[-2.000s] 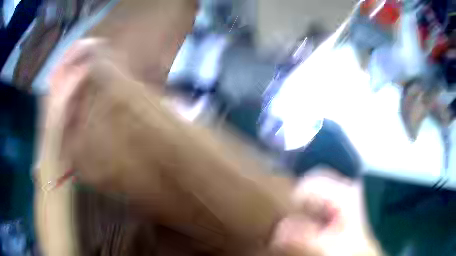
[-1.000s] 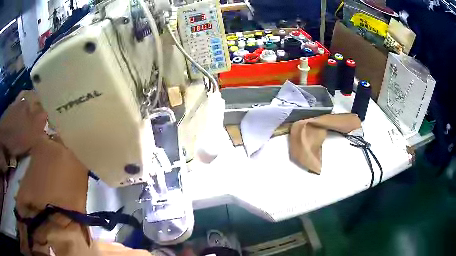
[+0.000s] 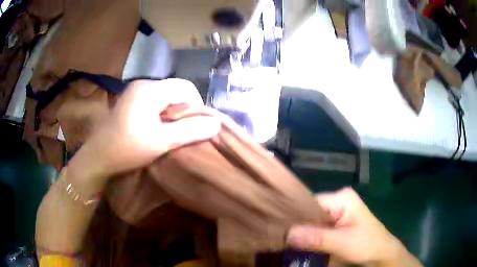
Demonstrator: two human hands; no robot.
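Observation:
My left hand [image 3: 157,122] is closed on a folded edge of the brown cloth [image 3: 219,182], just in front of the machine bed. My right hand [image 3: 345,232] grips the same cloth at the lower right, thumb on top. The cloth stretches between both hands and hangs below them, partly blurred. A dark navy piece with a trace of white, possibly a label [image 3: 306,259], shows at the bottom edge below my right hand. The sewing machine head [image 3: 193,21] and bright machine bed [image 3: 248,88] are behind the cloth.
More brown cloth [image 3: 91,39] with a navy strap [image 3: 99,79] lies left of the machine. The white table [image 3: 376,114] extends right, with a brown scrap [image 3: 413,78] and dark cords [image 3: 459,125] on it. Green floor [image 3: 402,208] shows at the lower right.
The view has shifted downward and left from the wider table view. Both hands are now clearly in view, holding brown cloth in front of the machine.

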